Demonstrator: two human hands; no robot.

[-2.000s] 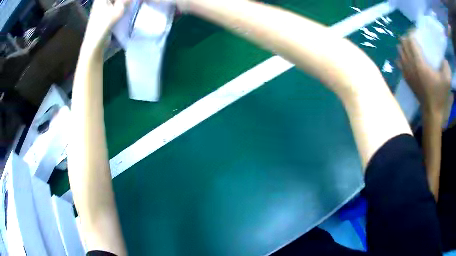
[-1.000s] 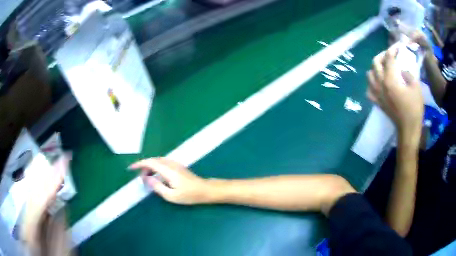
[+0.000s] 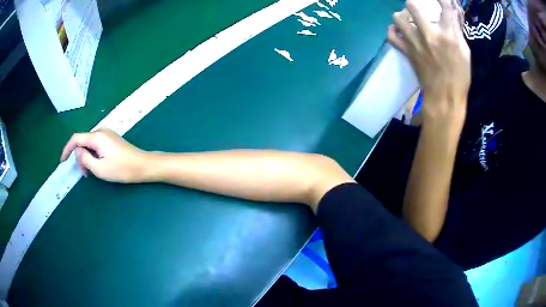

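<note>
My right hand (image 3: 108,157) rests on the white strip (image 3: 161,81) at the left, fingers loosely curled and apart, holding nothing. My right forearm lies across the green worktop. My left hand is out of the picture. A white retail box (image 3: 63,51) stands upright on the dark green belt at the upper left, beyond my right hand and not touched by it; its side shows print and a small coloured patch. Part of another white item with a dark face (image 3: 6,157) is cut off by the left edge.
A neighboring person (image 3: 479,162) in a black shirt sits at the right, one hand (image 3: 434,51) raised over a white box (image 3: 383,90) at the worktop's edge. Small white scraps (image 3: 308,21) lie on the worktop at the top. Blue stool parts (image 3: 317,255) show below the edge.
My left hand has left the picture at the left. The view has shifted right, so the upright box and my right hand appear further left. My right hand is still empty.
</note>
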